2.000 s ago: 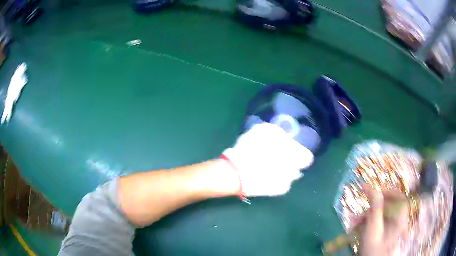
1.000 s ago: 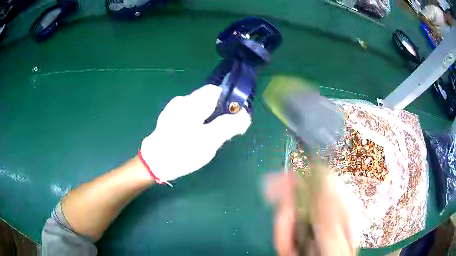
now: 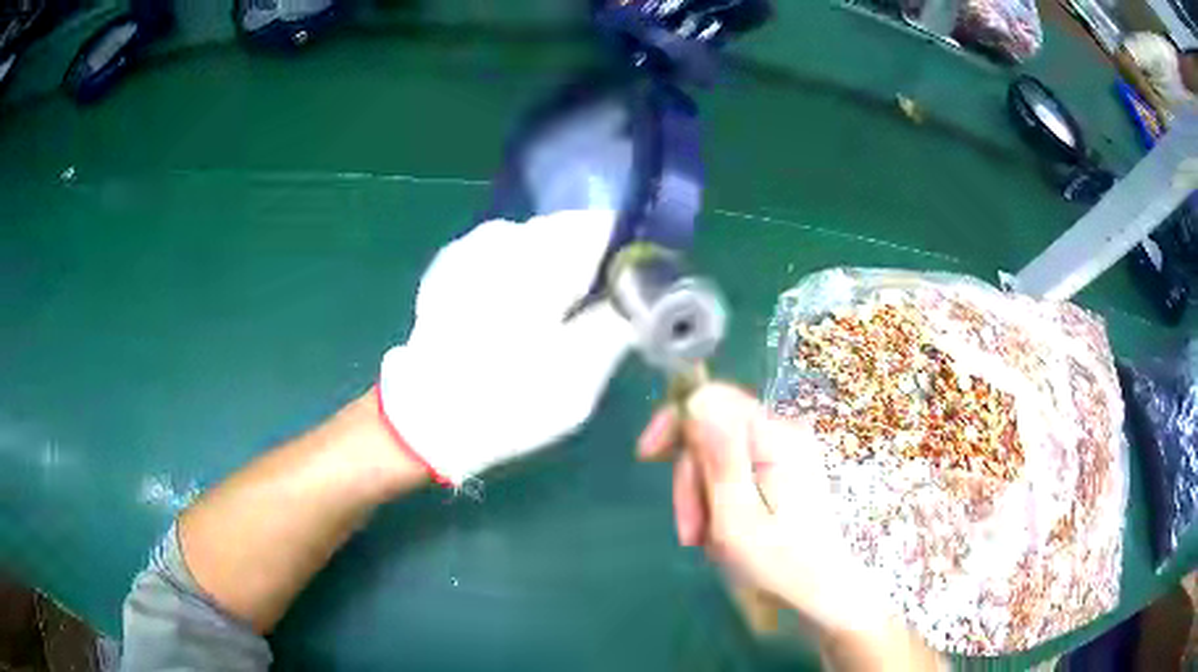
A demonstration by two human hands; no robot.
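Observation:
My left hand [image 3: 506, 348], in a white glove with a red cuff edge, holds a dark navy fan unit [image 3: 664, 164] on edge on the green table. The fan is blurred, with its pale blades partly showing. My bare right hand [image 3: 749, 492] grips a hammer [image 3: 677, 322] by its wooden handle. The hammer's yellowish end is at the fan's joint, beside my gloved fingers, and its pale face with a centre hole points toward me. The hammer head hides the joint, so I cannot tell whether a copper piece is there.
A clear bag of copper pieces [image 3: 907, 381] lies open at right, by a pale metal upright [image 3: 1110, 210]. A bag of dark parts [image 3: 1167, 446] is at far right. More fans lie along the back left [image 3: 112, 55] and back right [image 3: 1047, 118] of the green table [image 3: 237, 289].
My left hand first turned the fan from lying flat to standing on edge. The hammer has since swung left from beside the fan onto its joint.

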